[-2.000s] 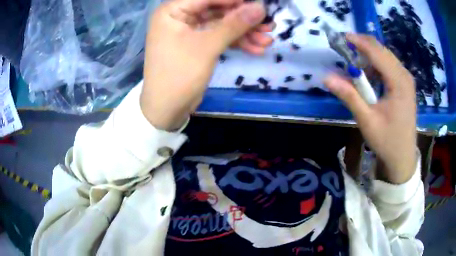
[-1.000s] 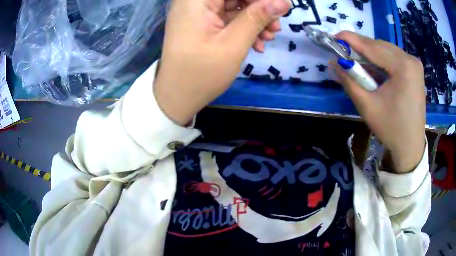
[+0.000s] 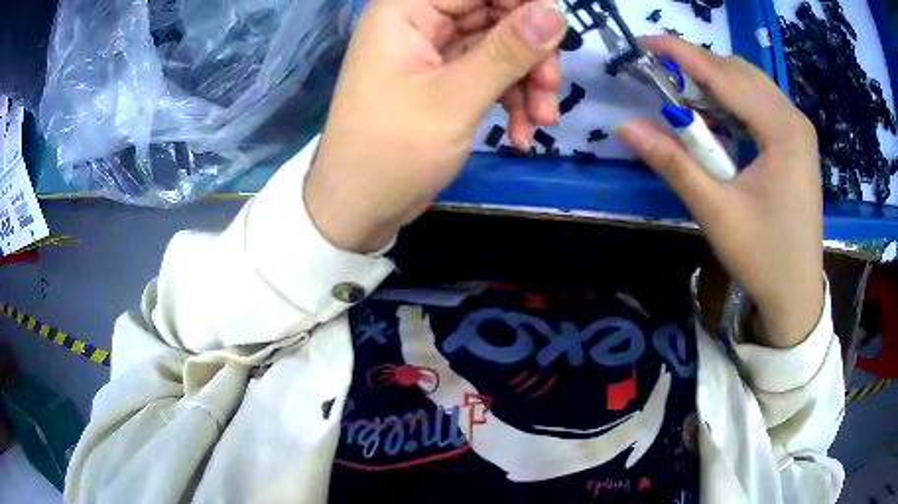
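Note:
My left hand [image 3: 423, 108] pinches a black moulded shot on its runner [image 3: 598, 22] between thumb and fingers at the top centre, above the main blue tray [image 3: 581, 187]. My right hand [image 3: 753, 167] holds the side cutters [image 3: 694, 133] with white and blue handles. Their silver jaws are at the lower end of the black frame; whether they are closed on it cannot be told. Small black moulded parts [image 3: 574, 96] lie scattered on the white lining below. The top of my left hand is cut off by the picture's edge.
A second blue tray to the right holds a dense heap of black parts [image 3: 832, 94]. A crumpled clear plastic bag [image 3: 187, 98] lies to the left. A printed label [image 3: 18, 187] hangs at the far left table edge.
Since one second ago, the cutters' jaws have moved up against the black frame, and my left hand has shifted slightly right. Two seconds ago, the hands were farther apart.

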